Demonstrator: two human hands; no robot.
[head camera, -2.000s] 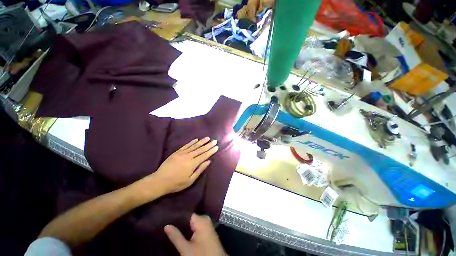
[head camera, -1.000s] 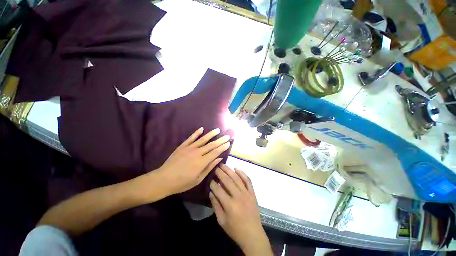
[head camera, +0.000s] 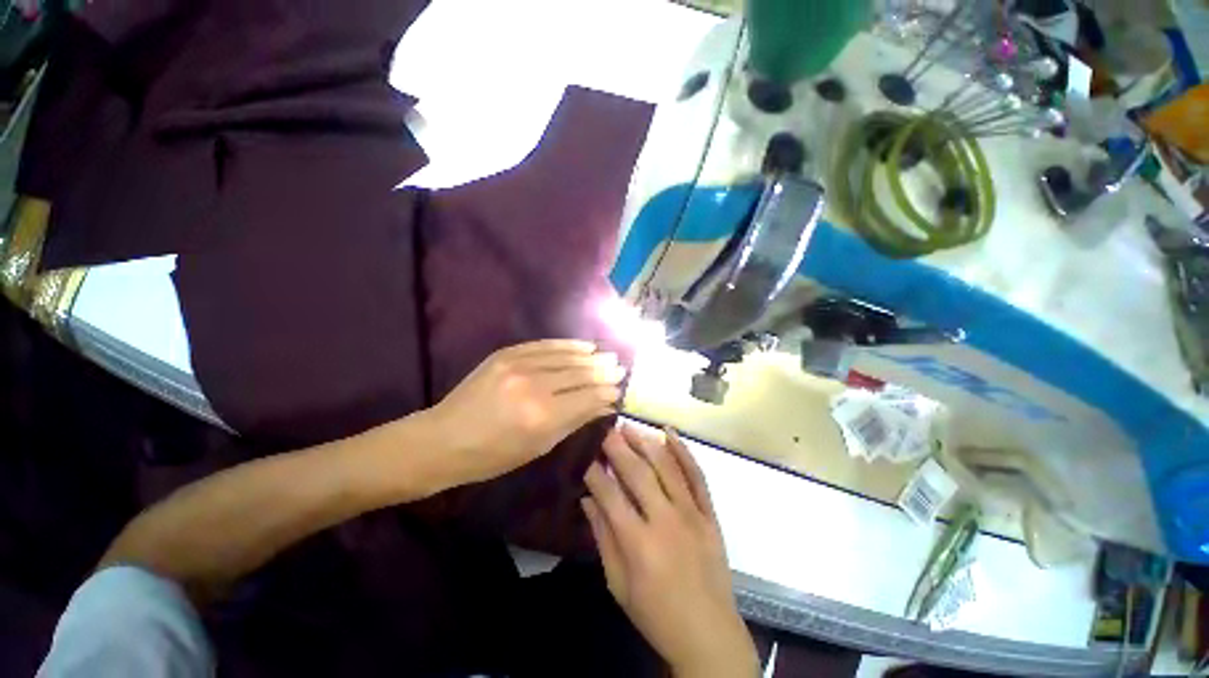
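Observation:
A dark maroon cloth panel (head camera: 305, 305) lies on the white table left of the needle, its right edge at the glaring presser foot area (head camera: 634, 325). My left hand (head camera: 537, 397) rests on the cloth just below the needle, fingertips at the cloth's edge. My right hand (head camera: 659, 530) is at the cloth's lower right edge by the table's front, fingers close together; whether it pinches the cloth is hidden. The white and blue sewing machine (head camera: 981, 384) stands right of the needle. Glare hides the needle and foot.
White labels (head camera: 878, 424) and green-handled snips (head camera: 944, 563) lie on the right of the bed. Yellow-green rings (head camera: 915, 183) and a green cone (head camera: 802, 33) are on the machine. More maroon cloth (head camera: 239, 80) lies at upper left. The table's front edge (head camera: 849, 623) curves below.
The view has moved closer to the machine. The right hand has come up beside the left at the cloth's edge. The left hand's fingers are now more bent near the needle.

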